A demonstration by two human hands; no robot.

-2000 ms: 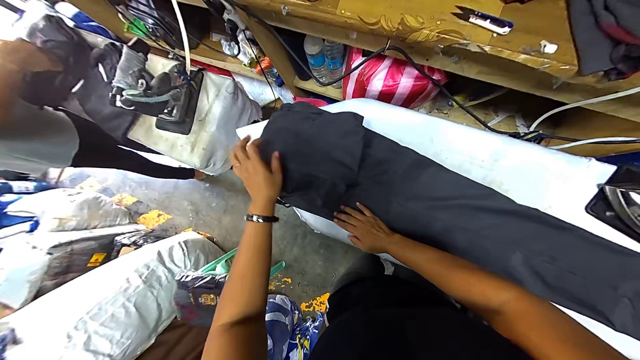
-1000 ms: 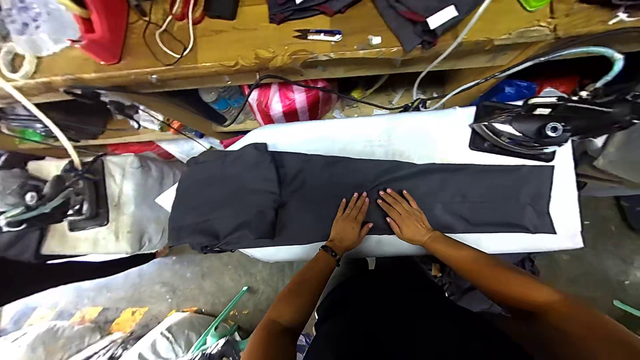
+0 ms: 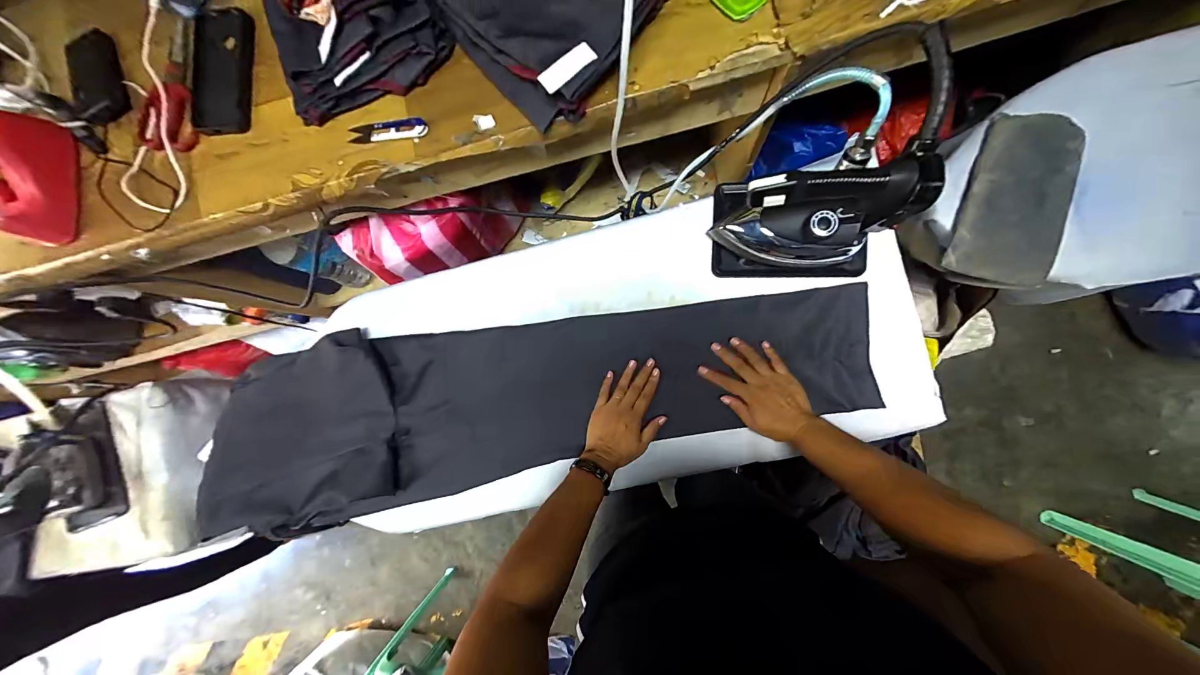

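Dark grey trousers [image 3: 525, 375] lie lengthwise on a white padded ironing board [image 3: 600, 272], one leg flat and the wider, folded part at the left end. My left hand [image 3: 623, 412], with a dark bracelet at the wrist, rests palm down on the leg near its lower edge, fingers apart. To its right my right hand [image 3: 761, 389] also lies flat on the cloth, fingers spread, closer to the leg's hem. Neither hand grips anything. A black and chrome steam iron [image 3: 806, 220] sits on a black rest pad [image 3: 727, 258] at the board's upper right.
Behind the board runs a wooden workbench [image 3: 309, 178] with folded dark garments [image 3: 366, 56], thread snips [image 3: 389, 131] and scissors [image 3: 169, 108]. A red-striped bag [image 3: 422, 234] lies under it. Another iron [image 3: 61, 478] stands at the left, another padded board [image 3: 1125, 159] at the right. Cables cross behind.
Both hands have moved right along the trouser leg. Two seconds ago my left hand was at the wide folded part of the trousers. The view has swung right.
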